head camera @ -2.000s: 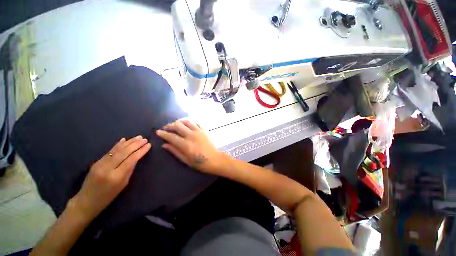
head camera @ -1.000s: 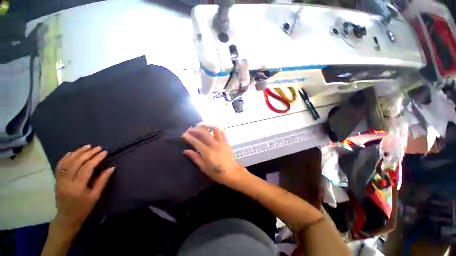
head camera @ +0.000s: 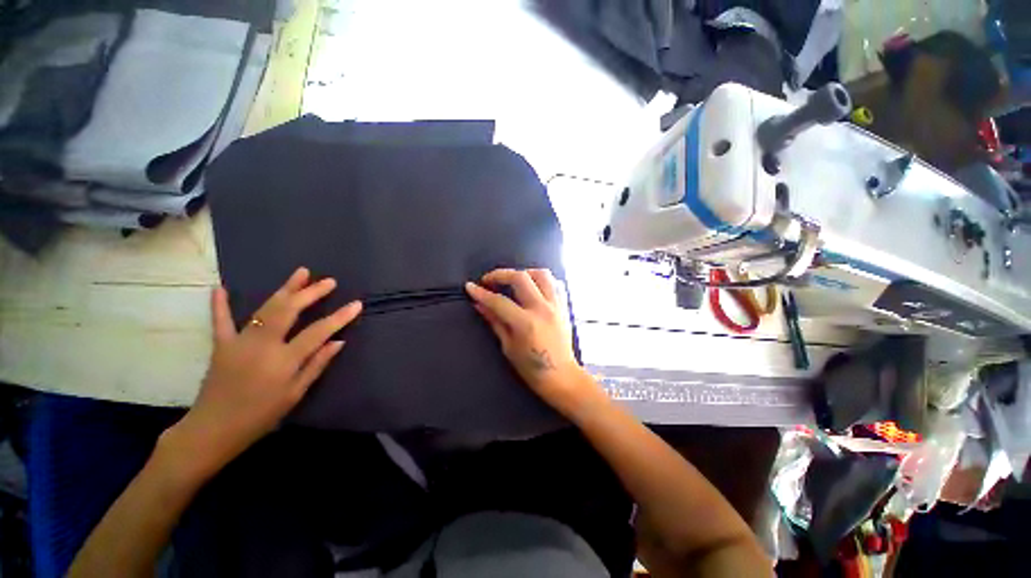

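Note:
A dark charcoal garment panel (head camera: 373, 215) lies flat on the white machine table. A pocket opening (head camera: 416, 299) shows as a narrow dark double ridge across its middle. My left hand (head camera: 271, 350) rests on the panel with fingers spread, its index fingertip at the left end of the opening. My right hand (head camera: 531, 333) has thumb and fingertips together at the right end of the opening; whether cloth is pinched between them is hard to tell. The panel's lower edge hangs toward my lap.
The white sewing machine (head camera: 724, 181) stands at right. Scissors with red and yellow handles (head camera: 737, 303) and a slim dark tool (head camera: 796, 330) lie beside it. A cut-piece stack (head camera: 158, 102) is at upper left. A ruler scale (head camera: 712, 393) runs along the front edge. Scraps fill the lower right.
The view has swung left, showing more of the stack. The opening, covered at first, is now exposed between my hands. My right fingertips have come in to its right end.

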